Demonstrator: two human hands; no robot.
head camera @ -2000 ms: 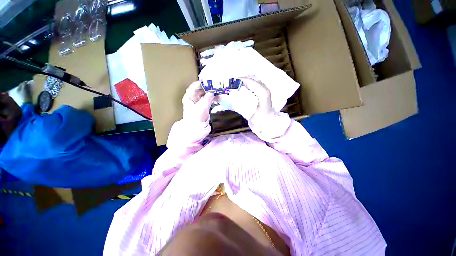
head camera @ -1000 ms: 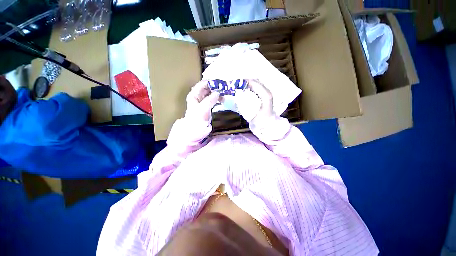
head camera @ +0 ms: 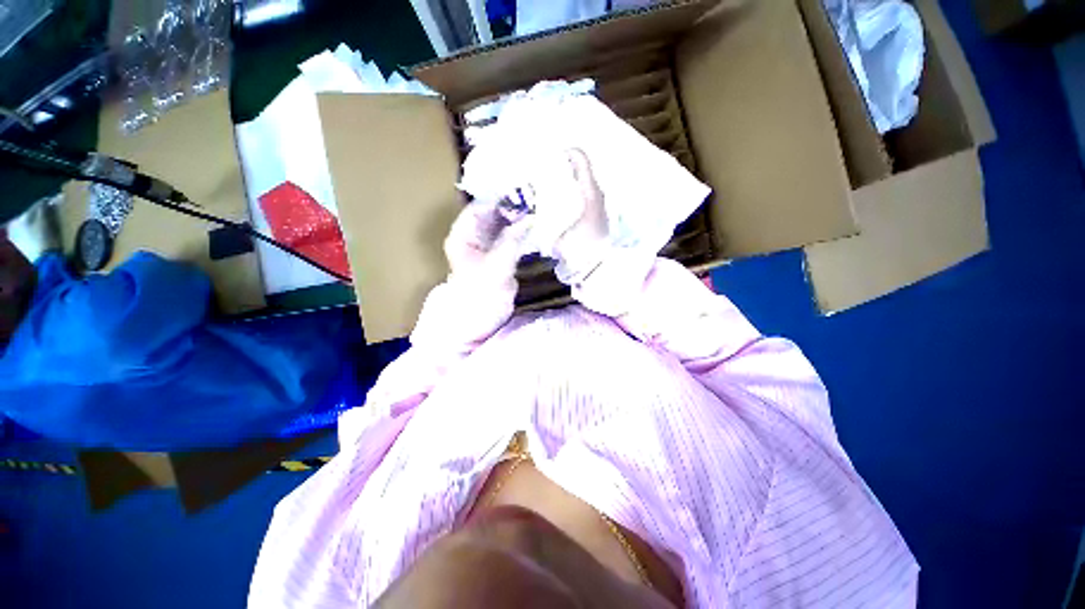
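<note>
A shiny metal part point(head camera: 518, 201) is mostly hidden between my hands, with only a small dark and silver patch showing. My left hand point(head camera: 480, 233) holds it from the left side. My right hand point(head camera: 581, 223) is raised at its right, over the white sheets, and bright glare blurs its fingers. White wrapping sheets point(head camera: 648, 179) lie over the open packing carton point(head camera: 761, 131). Brown dividers point(head camera: 648, 101) show inside the carton beyond and beside the sheets.
A second carton point(head camera: 910, 232) with crumpled white plastic point(head camera: 886, 60) stands at the right. At the left are a red plastic piece point(head camera: 303, 224), white sheets point(head camera: 276, 268), clear packaging point(head camera: 173, 60) and a dark cable point(head camera: 196, 207). A person in blue point(head camera: 155, 357) is close at the left.
The metal part, earlier held level and visible between both hands, is now mostly covered. My right hand has moved inward and its fingers point up. The view has shifted slightly.
</note>
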